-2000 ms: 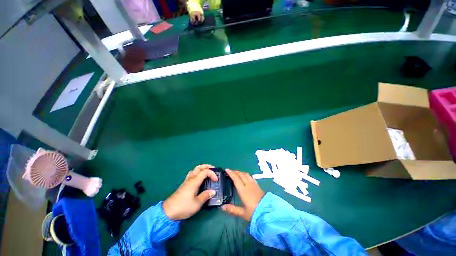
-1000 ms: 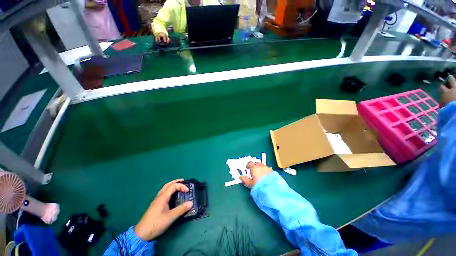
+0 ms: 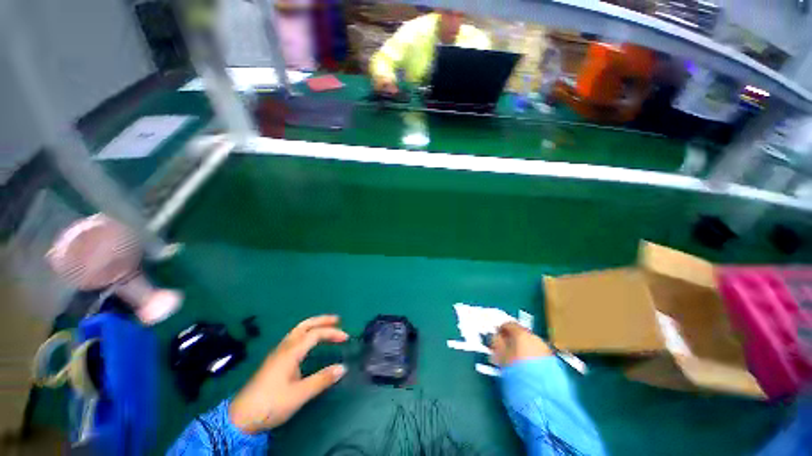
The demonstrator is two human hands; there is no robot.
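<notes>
A black blocky housing lies on the green bench in front of me. My left hand is just left of it, fingers apart, not touching it and empty. My right hand is at the right side of the heap of white strips, fingers bent down at the strips. The picture is blurred, and I cannot tell whether the fingers grip a strip.
A brown open box and a pink tray stand at right. Shiny black parts, a blue tape dispenser and a pink fan are at left. A white rail crosses behind. A person in yellow sits opposite at a laptop.
My right hand went from the housing to the strips. My left hand held the housing before and is now off it. The view has swung right and back.
</notes>
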